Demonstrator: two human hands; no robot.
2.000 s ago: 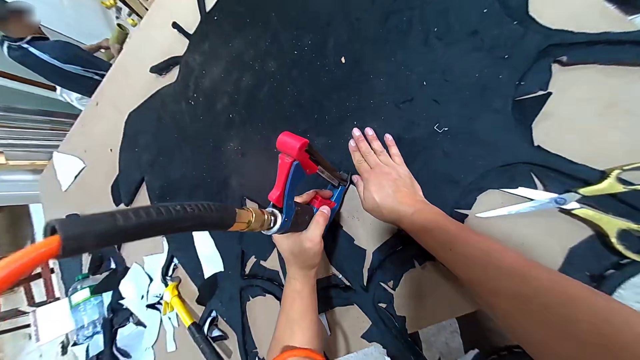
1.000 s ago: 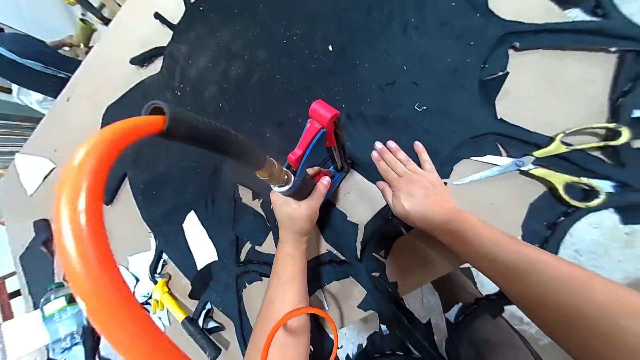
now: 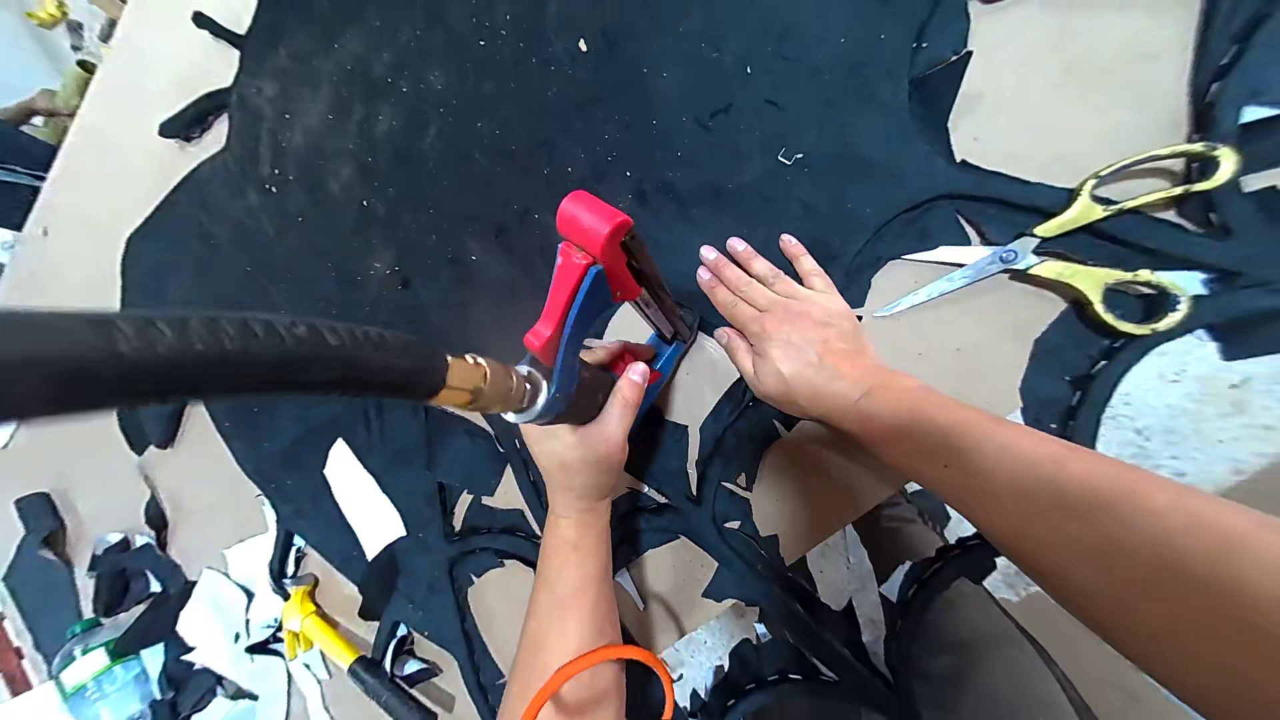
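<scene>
My left hand (image 3: 590,430) grips a red and blue pneumatic staple gun (image 3: 600,300), its nose down at the lower edge of a large black sheet of fabric or leather (image 3: 450,180). A black air hose (image 3: 220,362) joins the gun through a brass fitting (image 3: 482,384). Right of the gun, my right hand (image 3: 795,335) lies palm down with fingers spread on the sheet, holding nothing. Yellow-handled scissors (image 3: 1010,256) rest with blades parted beyond that hand. A bent loose staple (image 3: 790,157) lies on the black sheet.
A yellow tool with a black grip (image 3: 325,635) lies at lower left beside white and black scraps (image 3: 225,620) and a plastic bottle (image 3: 105,675). Tan board (image 3: 1070,80) shows around the cut black edges. Part of another person (image 3: 35,120) is at the upper left.
The orange hose section that looped at the left a second ago is out of view there; the black section now runs left from the gun. My right hand stays flat beside the gun.
</scene>
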